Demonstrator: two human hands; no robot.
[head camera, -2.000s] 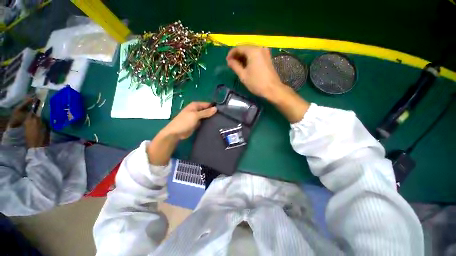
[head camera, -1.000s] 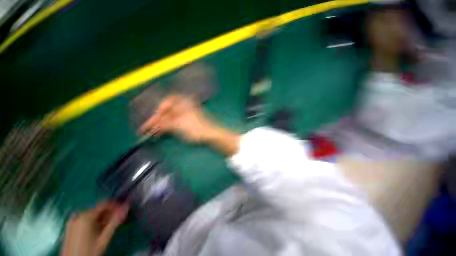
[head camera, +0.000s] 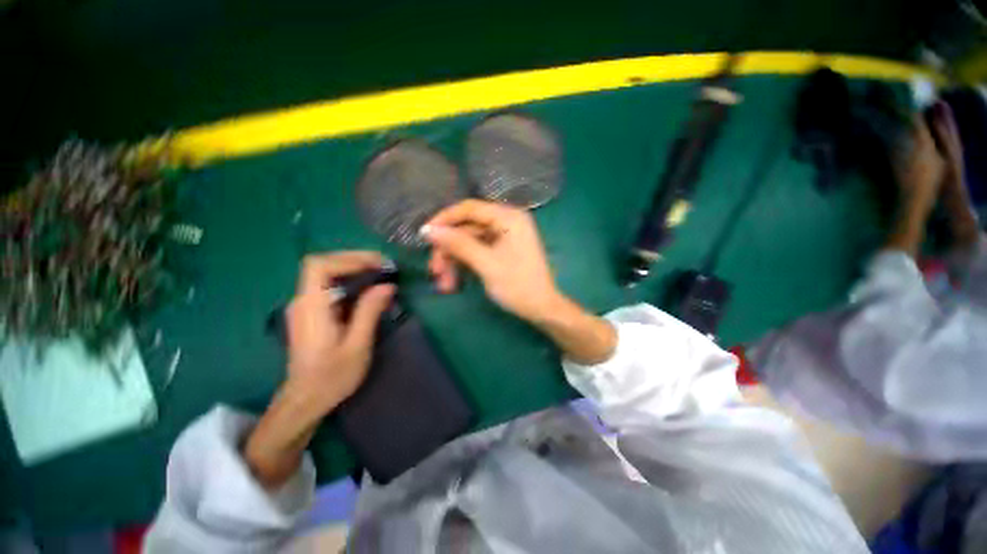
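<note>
The black device housing (head camera: 406, 406) lies near my lap, its smooth lower part showing. My left hand (head camera: 330, 330) covers its top end, with thumb and fingers closed around a dark edge or strip there. The window and circuit module are hidden. My right hand (head camera: 492, 254) is raised just right of the device, thumb and index finger close together beside the left screw tray (head camera: 406, 189). A tiny pale spot shows at the fingertips; I cannot tell if it is a screw or a nail. The second screw tray (head camera: 514, 157) is behind this hand.
A pile of wired leads (head camera: 81, 233) lies at the left, above a pale sheet (head camera: 76, 395). The electric screwdriver (head camera: 680, 179) lies at the right, with a small black box (head camera: 698, 301) nearby. Another person's hands (head camera: 931, 168) are at the far right. Yellow tape (head camera: 433, 105) edges the mat.
The view has swung right. My left hand has moved from the housing's side onto its top end, hiding the window. My right hand is now nearer the trays, fingertips close together.
</note>
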